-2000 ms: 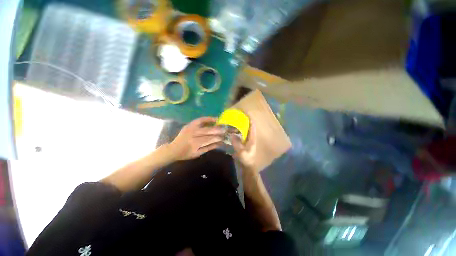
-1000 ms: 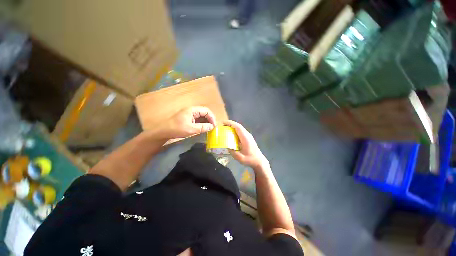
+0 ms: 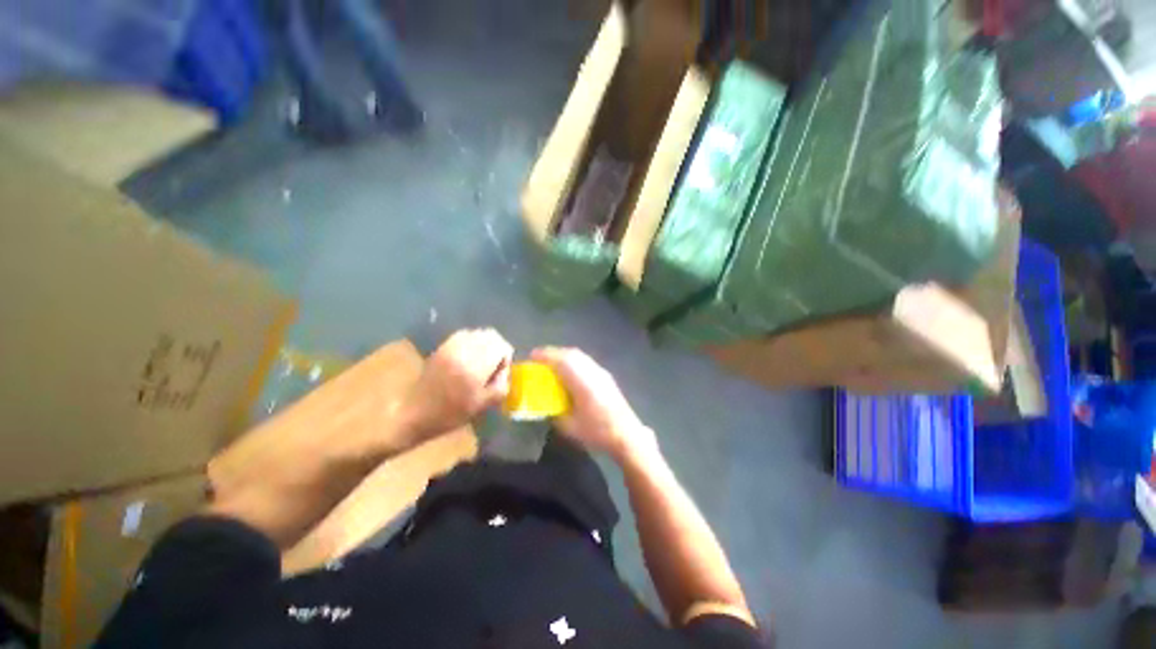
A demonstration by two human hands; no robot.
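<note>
A yellow packing tape roll is held in front of my body, near the middle of the view. My right hand is closed around its right side. My left hand is at its left edge with the fingers bent together; whether it pinches the tape is too blurred to tell. A brown cardboard panel or carton lies below and behind my left forearm.
A very large printed carton stands at the left. Green wrapped bales with open brown flaps stand at the upper right, a blue plastic crate below them. A person's legs show at the top.
The view has swung right, away from the green bench, which has left the picture. The bales and crate have come further in. The roll stays in my hands and looks smaller and more turned.
</note>
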